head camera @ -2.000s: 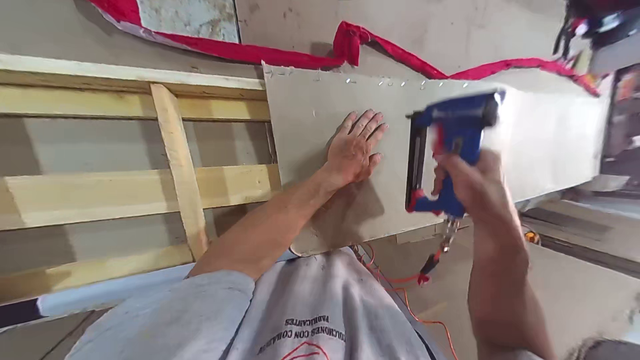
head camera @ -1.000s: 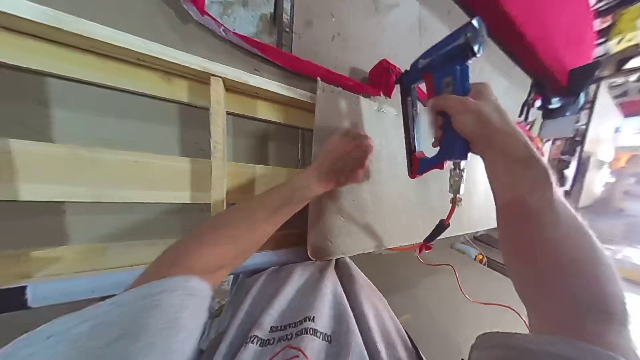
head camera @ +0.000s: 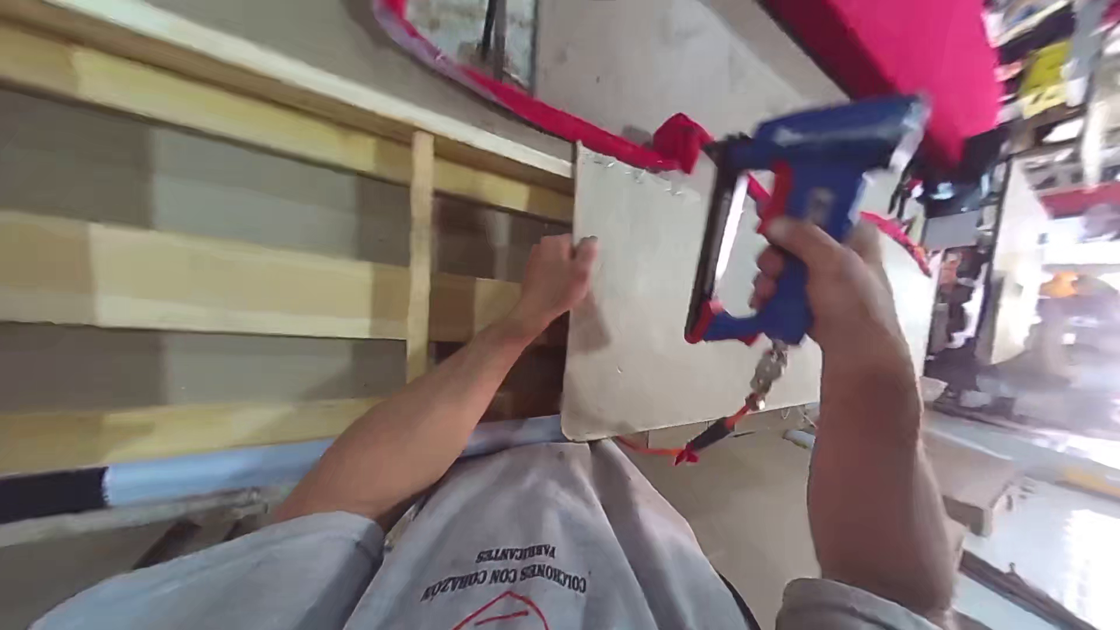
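My right hand (head camera: 822, 280) grips a blue pneumatic staple gun (head camera: 814, 184) by its handle, held up over a pale flat panel (head camera: 665, 350). An air hose (head camera: 713, 435) runs from a metal coupling at the gun's base. At the panel's left edge my left hand (head camera: 560, 271) is closed on the edge, thumb on top. The panel lies over a slatted wooden frame (head camera: 236, 276). Staples show near the panel's upper edge, beside a strip of red fabric (head camera: 560, 118) with a knot or bunch in it.
A red covered piece (head camera: 919, 61) stands at the upper right. A white-and-black rail (head camera: 219, 468) runs along the near side of the frame, close to my body. A wooden block (head camera: 971, 481) is at the lower right, above the floor.
My left hand has gone from lying flat on the panel to its left edge. The staple gun in my right hand has been raised. The view has shifted to the right.
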